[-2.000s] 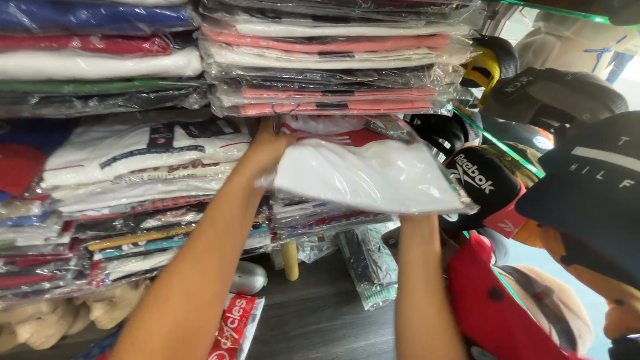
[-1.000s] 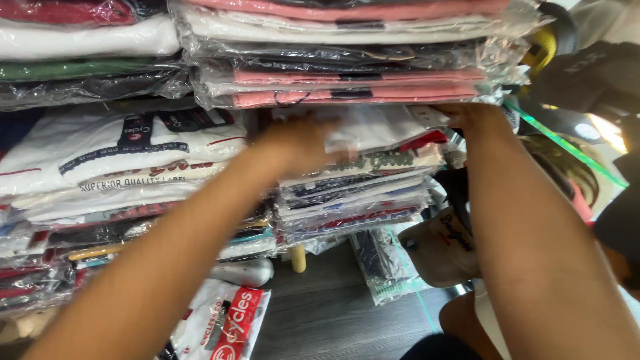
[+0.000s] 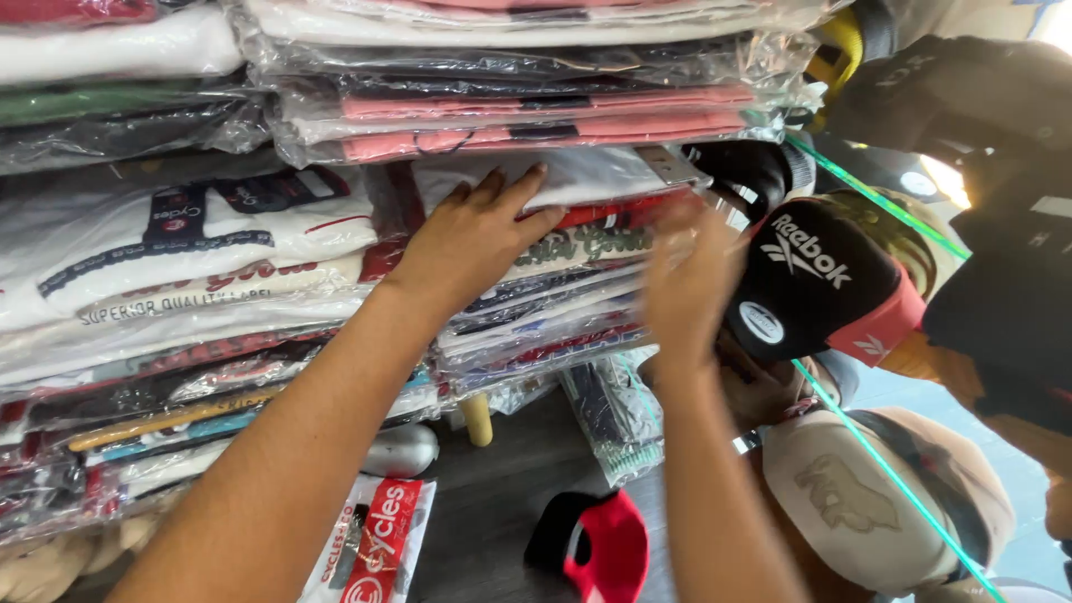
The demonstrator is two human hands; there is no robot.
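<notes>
A white folded garment in clear plastic [image 3: 586, 172] lies on top of the middle stack, under the shelf with pink and dark packed garments [image 3: 469, 121]. My left hand [image 3: 481, 226] rests with spread fingers on the front edge of the white packet, holding nothing. Blurred by motion, my right hand [image 3: 691, 268] is at the right end of the same stack; whether it grips a packet there cannot be told. Below the white packet are a red layer and several more bagged garments [image 3: 544, 322].
Packed white garments [image 3: 209, 226] are stacked at left. Caps, one a black Reebok cap [image 3: 800, 268], sit by green-edged glass shelves [image 3: 879, 201] at right. A red and black cap [image 3: 607, 544], a bagged garment [image 3: 615, 414] and a printed bag [image 3: 373, 536] are low down.
The white packet, held up in front of the shelf two seconds ago, now lies on the middle stack. Both hands have let it down. A red and black cap now shows on the floor.
</notes>
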